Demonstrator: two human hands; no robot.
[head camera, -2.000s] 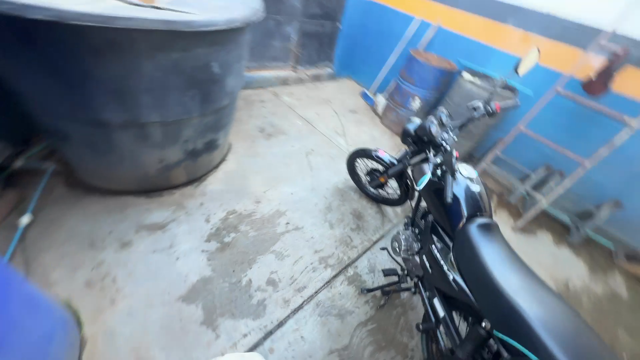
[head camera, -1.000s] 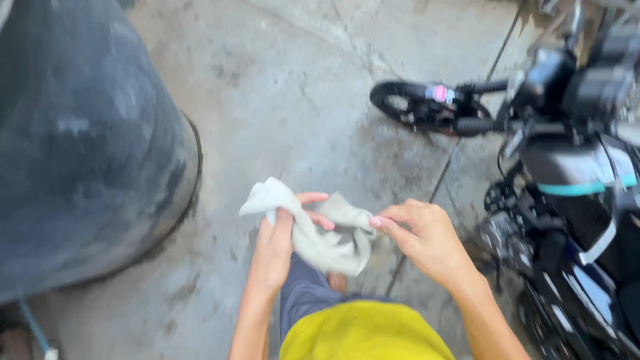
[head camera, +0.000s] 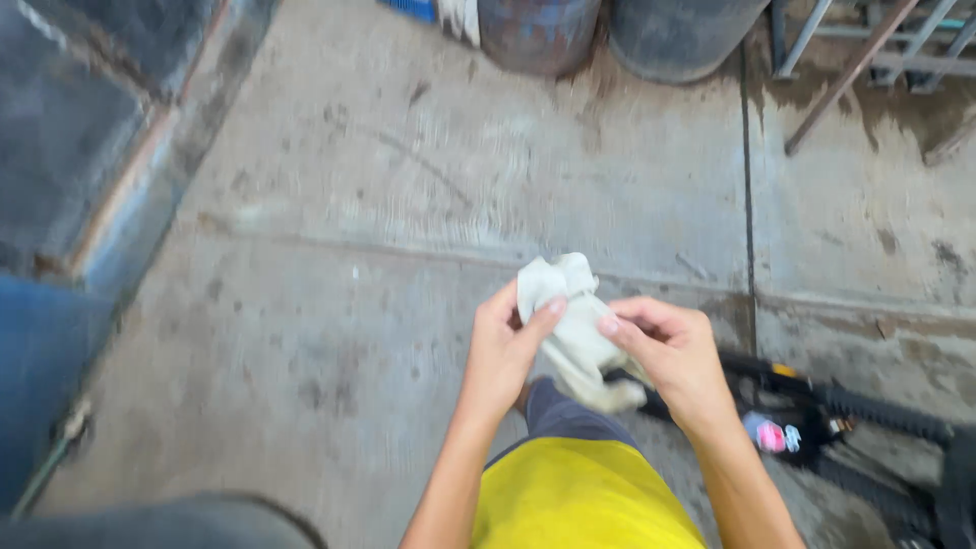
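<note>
A crumpled off-white cloth (head camera: 583, 328) is held between both hands in front of my yellow shirt. My left hand (head camera: 507, 343) pinches its left side, thumb on top and fingers behind. On the cloth's right edge, my right hand (head camera: 667, 354) grips with thumb and bent fingers. The lower end of the cloth hangs loose in a fold between the hands. Motion blur hides its finer shape.
A motorcycle's front end (head camera: 816, 435) is at the lower right, close to my right forearm. Rusty blue drum (head camera: 541, 30), dark drum (head camera: 679, 34) and metal frame (head camera: 854, 76) stand ahead. A large dark tank (head camera: 175, 526) is at the lower left.
The cloth is more bunched than a second ago, and my hands are closer together on it. The view has swung a lot; two seconds ago no hands were clearly in sight.
</note>
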